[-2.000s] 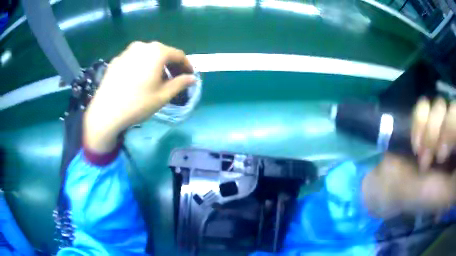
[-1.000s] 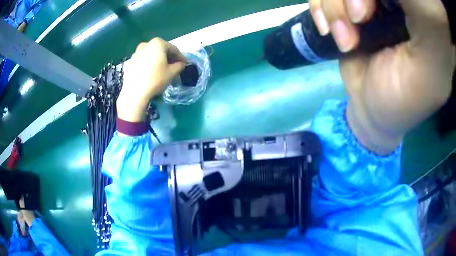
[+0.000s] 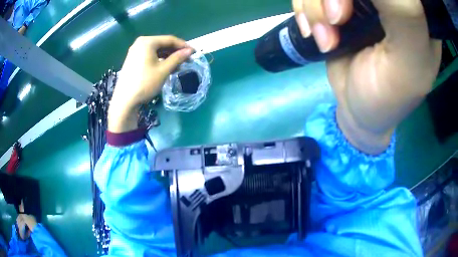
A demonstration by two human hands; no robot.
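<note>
A black plastic housing (image 3: 188, 160) lies in front of me, its slotted rim facing away and a curved grey bracket area at its left. My left hand (image 3: 150, 68) is at the near-left edge of a clear crumpled screw bag (image 3: 173, 100) with dark contents. Its thumb and index fingertips are pinched together; whether a tiny screw is between them is too small to tell. My right hand (image 3: 366, 60) holds a thick black electric screwdriver (image 3: 273, 52) with a pale label band, raised above the mat at the upper right. Its nose points left; the bit is not visible.
A bundle of thin black cables (image 3: 95, 165) with shiny ends lies left of my left arm. A grey metal post (image 3: 47, 57) crosses the upper left. Another person's hands (image 3: 25, 221) are at a black box at lower left. Clear plastic wrap (image 3: 437, 201) lies at lower right.
Since one second ago, my left hand has drawn slightly back from the bag's dark contents. The screwdriver has come in from the right since two seconds ago and shifted slightly further left.
</note>
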